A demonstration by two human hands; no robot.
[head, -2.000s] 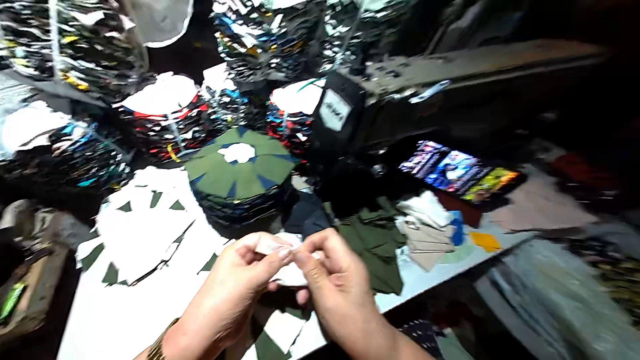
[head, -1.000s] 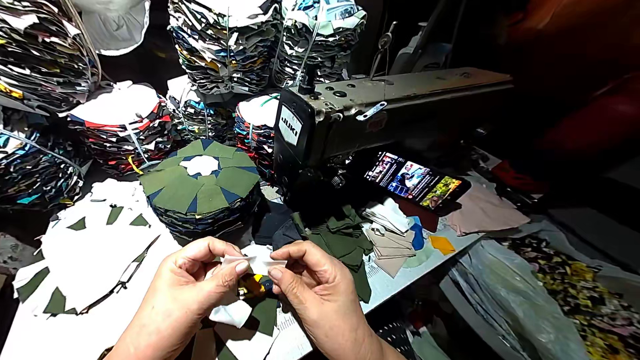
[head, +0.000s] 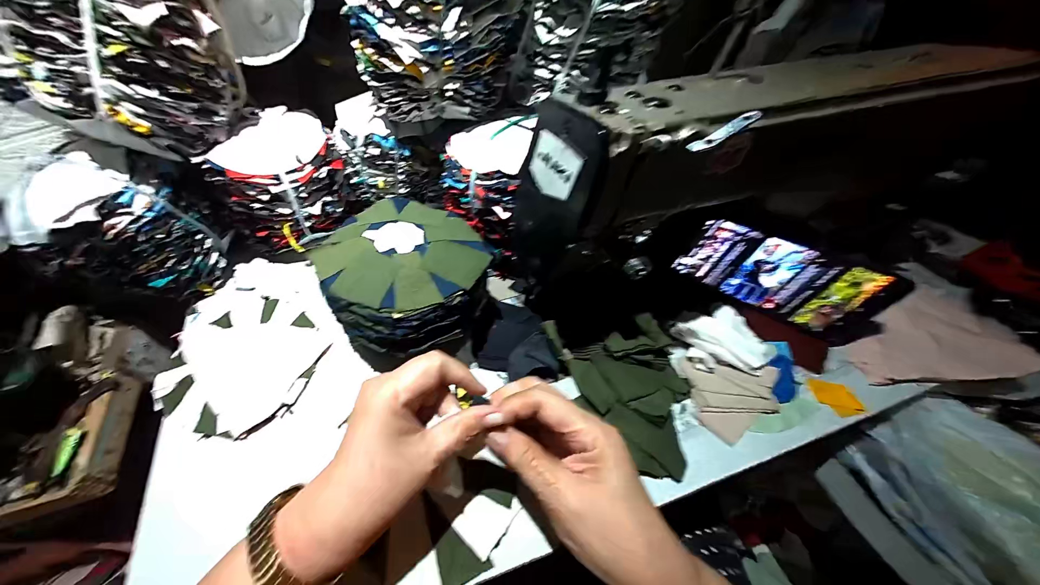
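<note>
My left hand [head: 390,463] and my right hand [head: 569,463] meet over the front of the white table, thumbs and fingertips touching. A small piece of white cloth [head: 447,475] shows beneath the fingers of my left hand; most of it is hidden. Whether my right fingertips also pinch it is hard to tell. Behind the hands stands a round stack of green and navy cloth pieces [head: 398,268] with a white centre. White and green pieces [head: 252,357] lie fanned at the left. Folded dark green cloth [head: 626,398] lies right of my right hand.
A Juki sewing machine [head: 569,162] stands behind at the right, with a lit phone [head: 780,272] below its arm. Tied cloth stacks [head: 280,179] line the back. Beige pieces [head: 723,390] and an orange scrap [head: 837,397] lie near the right edge. A wooden tray [head: 106,447] is at the left.
One second ago both hands held a small white cloth piece stretched between their fingertips; now the fingertips are together and cover most of it. The view has shifted.
</note>
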